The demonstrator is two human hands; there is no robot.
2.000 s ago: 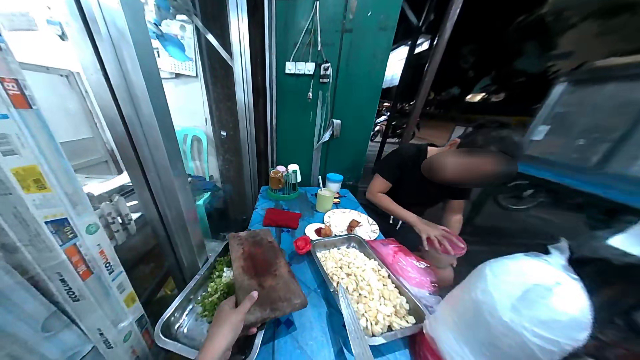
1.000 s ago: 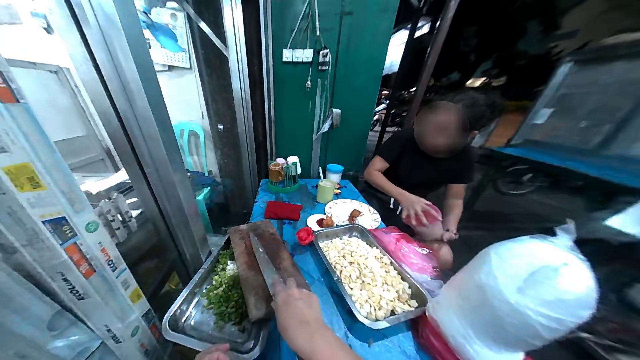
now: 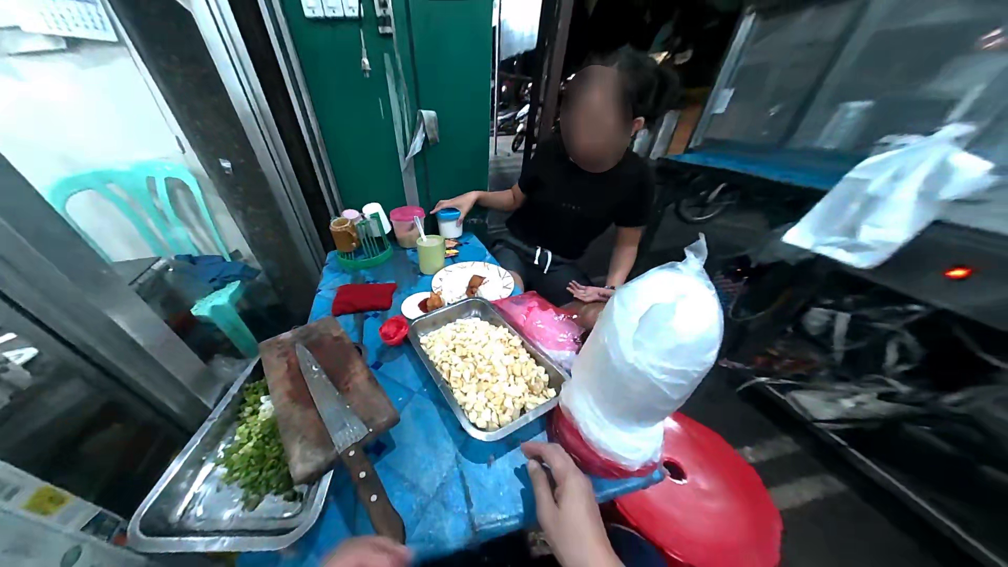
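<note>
My right hand (image 3: pixel 563 504) is at the front edge of the blue-covered table (image 3: pixel 433 472), fingers bent and nothing visible in it. Only part of my left hand (image 3: pixel 368 553) shows at the bottom edge, near the wooden handle of a kitchen knife (image 3: pixel 335 405). That knife lies on a worn wooden chopping board (image 3: pixel 315 346), its handle toward me. The board rests across a steel tray (image 3: pixel 189 465) of chopped green vegetables (image 3: pixel 256 461). Right of it stands a steel tray (image 3: pixel 449 378) full of pale diced food (image 3: pixel 488 366).
A person (image 3: pixel 583 189) in black sits across, one hand at a blue-lidded jar (image 3: pixel 449 224). Plates (image 3: pixel 492 276), a red cloth (image 3: pixel 364 299) and a green cup rack (image 3: pixel 366 256) stand farther back. A filled white plastic bag (image 3: pixel 642 354) is at the right corner, beside a red stool (image 3: pixel 701 496).
The knife, under my right hand a second before, lies let go on the board. My right hand has moved right. The other person has reached to the jar. The view has shifted.
</note>
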